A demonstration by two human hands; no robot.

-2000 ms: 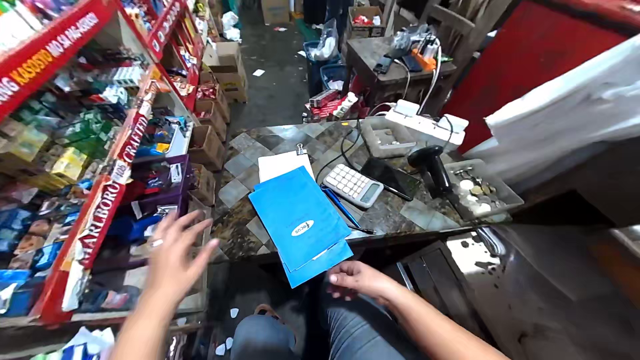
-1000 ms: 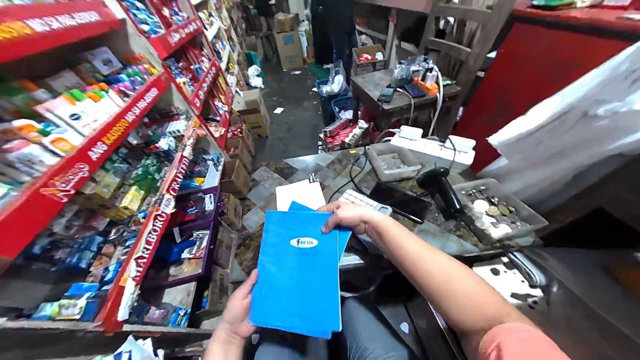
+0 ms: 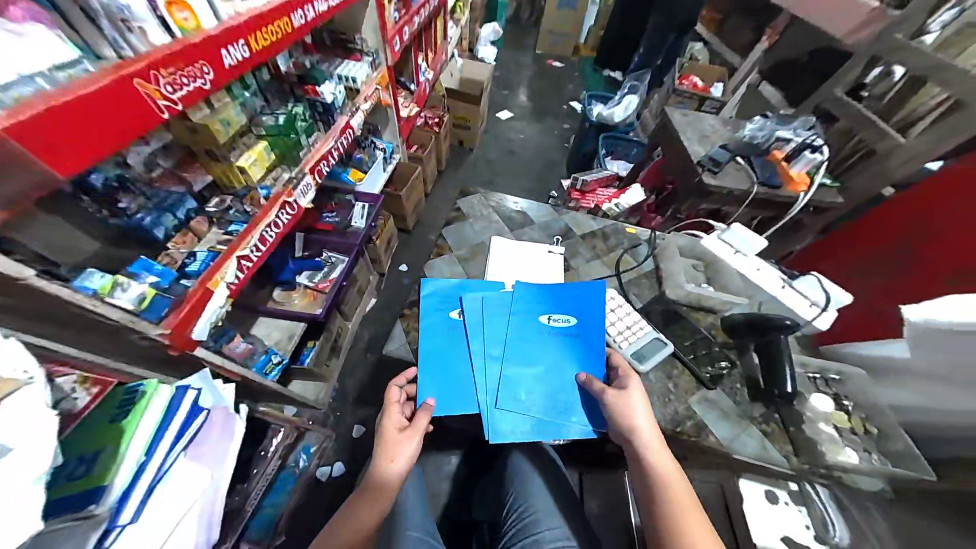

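Several blue paper notebooks [image 3: 549,358] are fanned out above my lap, their oval brand marks partly overlapped. My left hand [image 3: 404,419] pinches the lower left edge of the leftmost one, thumb on top. On the other side, my right hand [image 3: 621,393] grips the right edge of the rest, thumb on the cover. Just beyond them, a stack of white paper [image 3: 524,261] with a binder clip [image 3: 557,245] lies on the tiled tabletop. A white calculator [image 3: 637,332] rests right of the notebooks, beside a dark phone-like device [image 3: 686,343].
A black barcode scanner [image 3: 762,351] stands by a plastic tray of coins [image 3: 892,427]. Behind are another plastic tray [image 3: 690,278] and a white power strip [image 3: 762,267] with cables. Stocked red shelves [image 3: 252,267] line the left; folders and papers [image 3: 145,450] lie at lower left.
The blue notebooks, in one overlapping pile a second ago, are now fanned apart between my hands. My right hand has moved from the pile's top down to its right edge.
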